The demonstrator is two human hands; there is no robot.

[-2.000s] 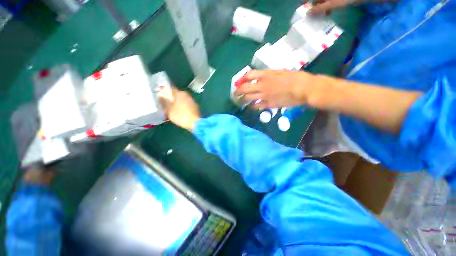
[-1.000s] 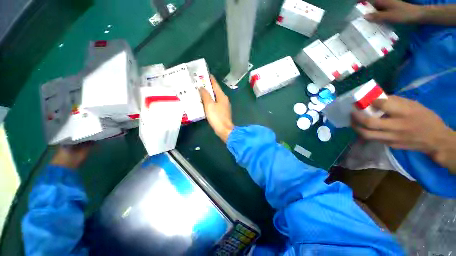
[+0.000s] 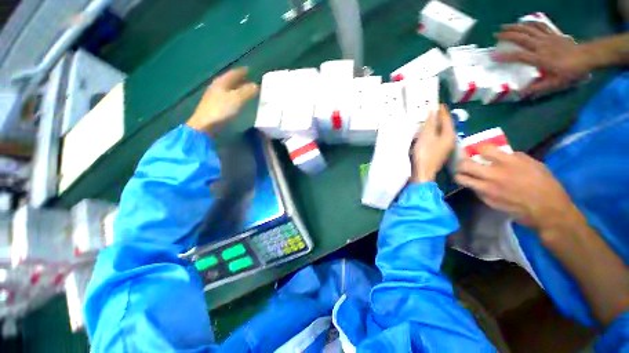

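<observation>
A row of white cartons with red marks lies on the green bench beyond the scale. My left hand is blurred, just left of the row, with fingers apart and nothing in it. My right hand grips the right end of the row, at a long white carton that slants toward me. A small carton with a red band lies tilted in front of the row. The scale is below, with green displays lit; my left sleeve hides part of its pan.
A co-worker's hand holds a red-banded carton close to my right hand. Their other hand rests on grouped cartons. A metal upright stands behind the row. More cartons sit at far left.
The cartons have moved right, from left of the upright to in front of it, and now form a row. My left hand has come off them. My right hand has moved right with them.
</observation>
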